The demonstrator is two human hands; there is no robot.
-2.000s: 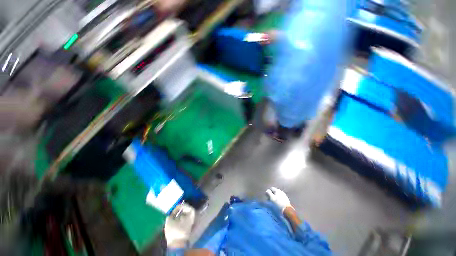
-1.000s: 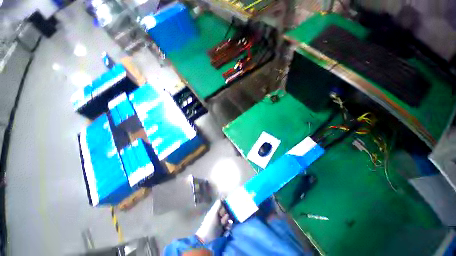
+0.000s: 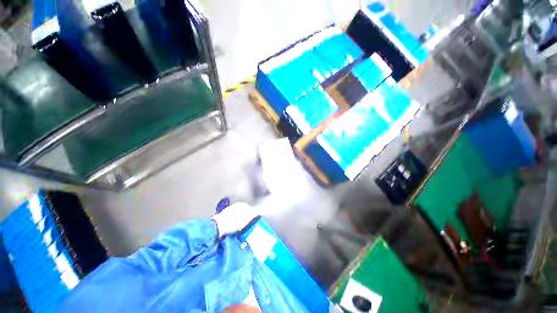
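Note:
A long blue-filmed chassis module [image 3: 284, 263] with a white patch near its far end lies slantwise close to my body, beside the green bench corner. My left hand [image 3: 235, 219], in a white glove, is at its far end and grips it there; the fingers are partly hidden. A small dark thing shows just beyond the glove. My right hand cannot be made out; only a small pale patch shows at the bottom edge among the blue clothing.
A trolley with a metal frame [image 3: 217, 92] holds upright units at upper left. Blue units [image 3: 52, 244] stand at lower left. Blue stacks [image 3: 366, 128] sit on a pallet ahead. A mouse [image 3: 361, 302] lies on white paper on the bench. A neighbouring bench [image 3: 446, 183] holds red-and-black cables.
The view has swung left from the bench to the trolley and pallets. The module now lies closer to my body, mostly off the bench mat, with my left hand still at its end.

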